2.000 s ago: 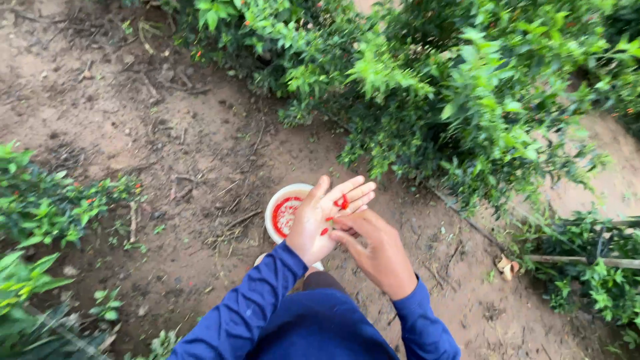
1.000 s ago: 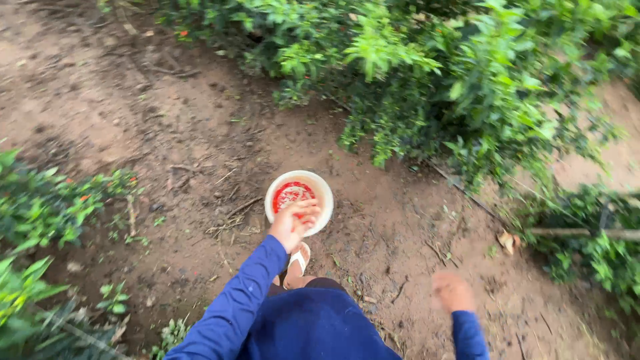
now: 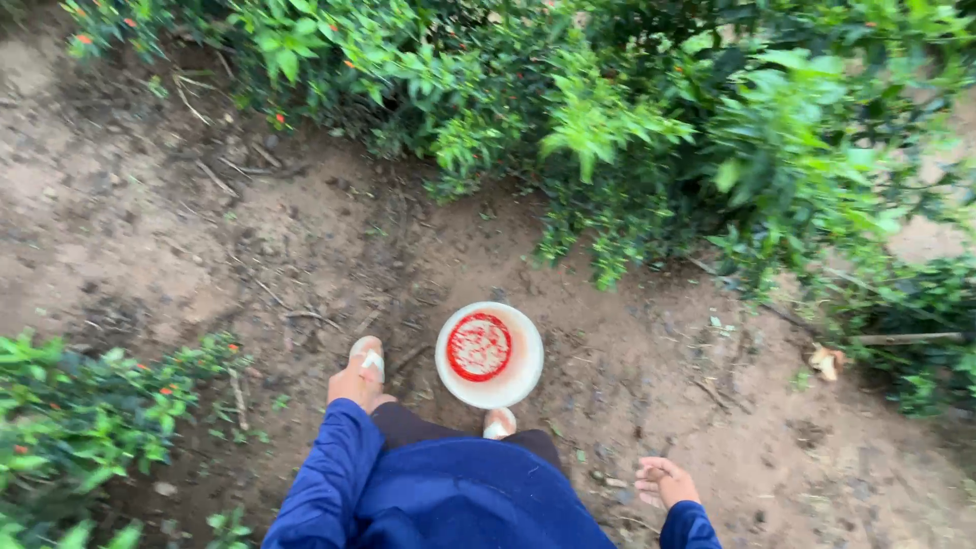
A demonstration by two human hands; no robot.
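Observation:
A white bucket (image 3: 528, 357) stands on the soil just in front of my feet, with small red flowers or petals (image 3: 479, 347) lying in a ring on its bottom. My left hand (image 3: 357, 390) hangs beside my left thigh, above my sandalled foot (image 3: 369, 358); I see nothing in it, but its fingers are partly hidden. Out to the right of my body, my right hand (image 3: 662, 482) is over bare soil with its fingers loosely curled and nothing visible in them. Neither hand touches the bucket.
Green bushes (image 3: 610, 137) with small red-orange blooms run along the far side. Another bush (image 3: 99, 412) grows at the left. Twigs (image 3: 313, 316) lie on the brown soil, and a thin pole (image 3: 907, 338) lies at the right.
Two seconds ago my hands were together over the bucket with red petals in my left palm; they are now apart, and no petals show in them. My left foot has moved out to the left.

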